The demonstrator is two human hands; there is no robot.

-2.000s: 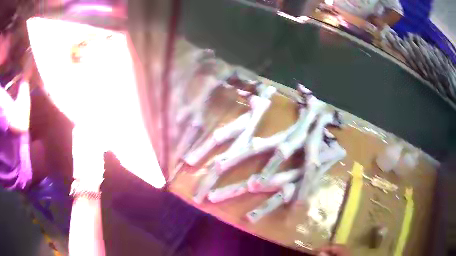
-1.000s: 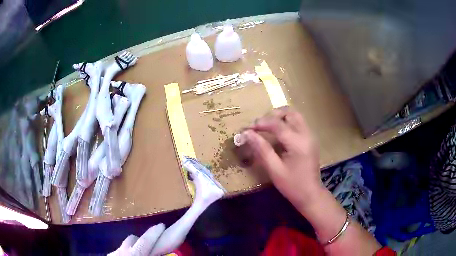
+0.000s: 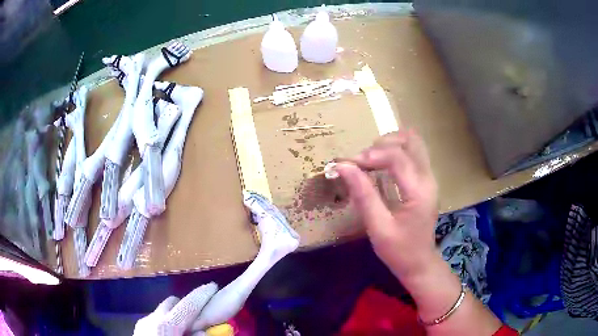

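A pale leg-shaped piece (image 3: 246, 279) lies tilted across the bench's front edge, its grey, dark-lined end (image 3: 265, 209) over the lower end of the left yellow strip. My left hand (image 3: 176, 316), in a white knitted glove, grips its other end at the bottom edge; a bit of yellow shows beside it. My bare right hand (image 3: 400, 203) wears a bracelet and pinches a tiny white pot or cap (image 3: 330, 170) between thumb and finger, over the dark stained spot. Whether it touches the board cannot be told.
Leg-shaped pieces (image 3: 149, 177) lie heaped at left beside a striped rod (image 3: 61, 154). Pale sticks (image 3: 305, 93) and two white bottles (image 3: 280, 49) are at the back. Yellow strips (image 3: 246, 141) edge the stained area. A dark panel (image 3: 478, 72) stands at right.
Since a second ago, the bench view has shifted slightly. Two seconds ago the view pointed elsewhere, with a glaring white shape at left. Both hands keep nearly the same hold as one second ago.
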